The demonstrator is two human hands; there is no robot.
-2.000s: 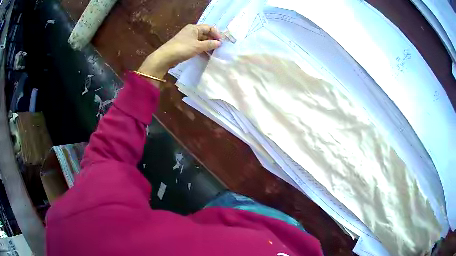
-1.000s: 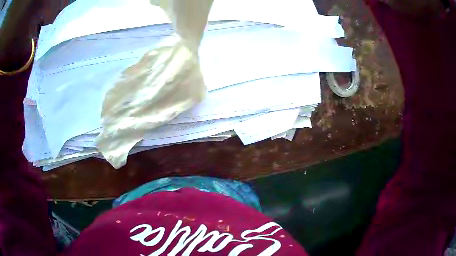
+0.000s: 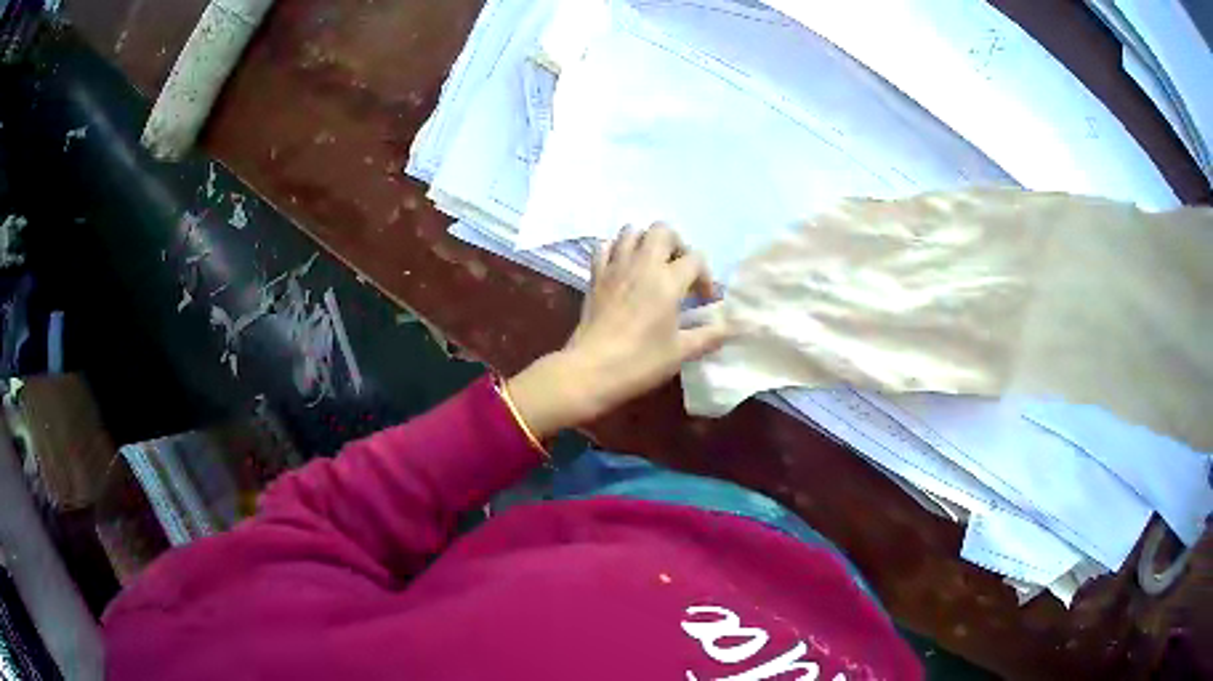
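A crumpled cream pattern piece [image 3: 891, 293] lies across the white main pattern stack [image 3: 758, 146]. Its right part looks smoother and runs out past the right edge of the picture. Its left end hangs over the stack's near edge. My left hand [image 3: 645, 313] is at this left end, palm down with fingers bent. Its thumb and forefinger touch the piece's edge, but whether they pinch it is unclear. My right hand is out of the picture.
A roll of tape [image 3: 1168, 556] lies at the lower right, partly under sheets. A long speckled roll [image 3: 206, 73] lies at the upper left. More white sheets [image 3: 1171, 60] are at the upper right. Scraps litter the dark floor, with a bundle of papers [image 3: 180, 486] at lower left.
The view has swung back left. The cream piece, which hung bunched over the stack, is now stretched out to the right. My left hand has come to its left end.
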